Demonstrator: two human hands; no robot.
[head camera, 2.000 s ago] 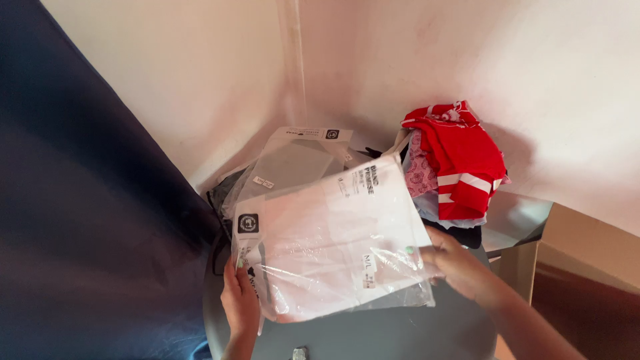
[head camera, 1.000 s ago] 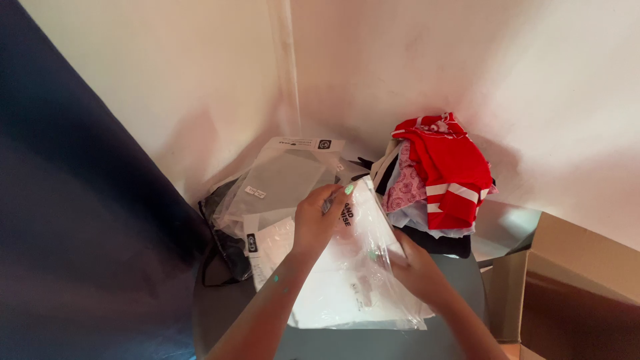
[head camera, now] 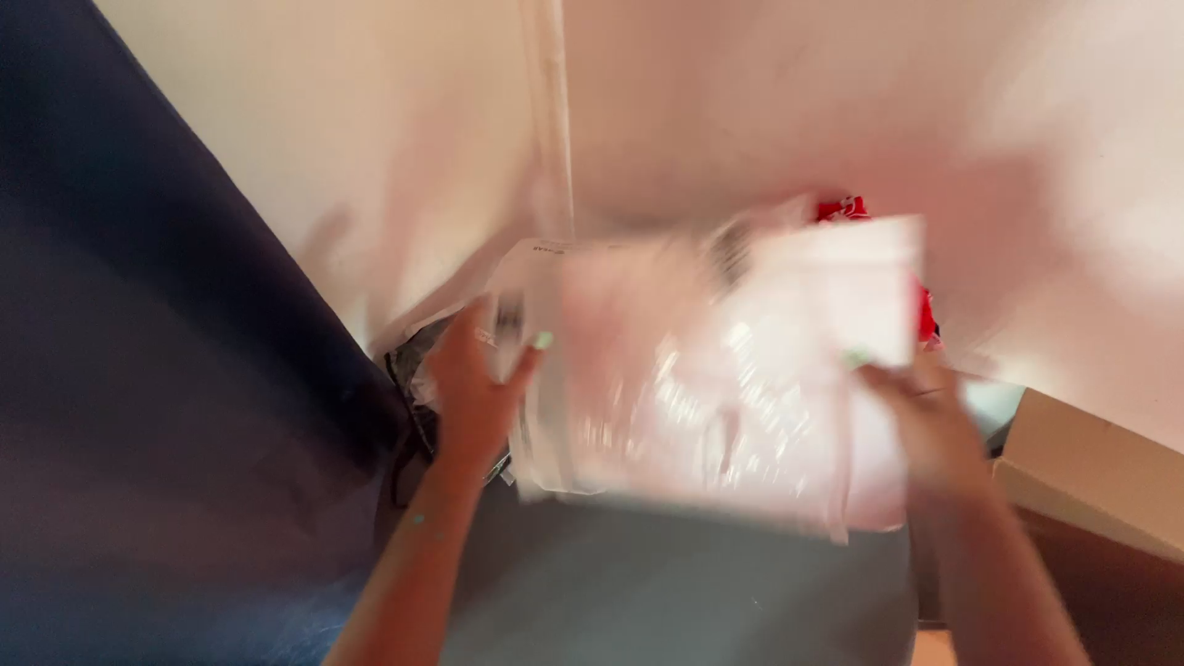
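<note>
A clear plastic garment bag (head camera: pixel 694 388) with something white and pale pink in it spans the space between my hands, blurred by motion. My right hand (head camera: pixel 925 407) grips its right edge, thumb on the front. At the bag's left end is my left hand (head camera: pixel 476 388), thumb and fingers spread; whether it grips the bag or only touches it, I cannot tell. Behind the bag, a red garment (head camera: pixel 927 319) shows only in small parts. Dark fabric (head camera: pixel 421 356) under clear plastic lies beside my left hand.
A grey rounded surface (head camera: pixel 684 583) lies below the bag. A dark blue curtain or cloth (head camera: pixel 185 370) hangs at the left. Pale walls (head camera: pixel 740 111) meet in a corner behind. At the lower right stands an open cardboard box (head camera: pixel 1091 462).
My hands have moved apart, the left one to the left. The white bag is now spread wide between them and covers most of the red garment, which was in plain sight before.
</note>
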